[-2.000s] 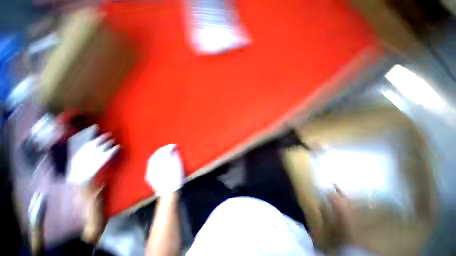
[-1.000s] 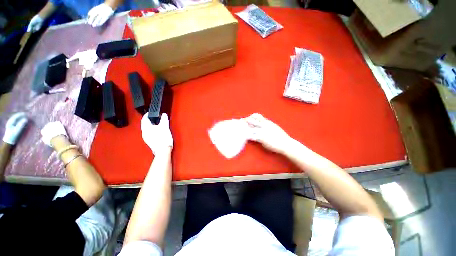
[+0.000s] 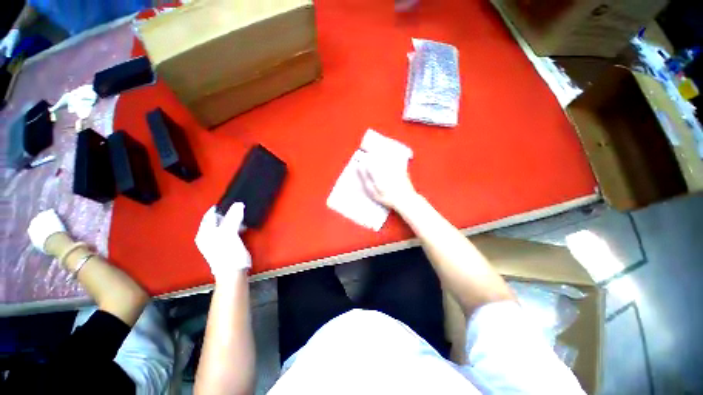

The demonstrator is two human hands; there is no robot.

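Note:
My left hand [image 3: 223,239], in a white glove, grips the lower end of a black unit [image 3: 258,185] over the red surface near its front edge. My right hand [image 3: 385,181] looks bare and lies on a whitish, flat bubble bag [image 3: 358,194] to the right of the unit. Its fingers are on the bag's middle; whether they pinch it is hard to tell. The unit and the bag are apart. A silvery bagged unit packet [image 3: 434,83] lies farther back on the red surface [image 3: 509,146].
Several black units [image 3: 131,166] stand at left. A closed carton [image 3: 231,58] stands behind them. A co-worker's gloved hand [image 3: 48,230] rests on the pinkish bubble wrap [image 3: 38,270]. An open carton of bubble bags [image 3: 582,332] is below the table edge; an empty carton [image 3: 628,139] is at right.
My left hand has drawn a black unit away from the others towards me. The bubble bag now lies flatter under my right hand. The view has shifted right.

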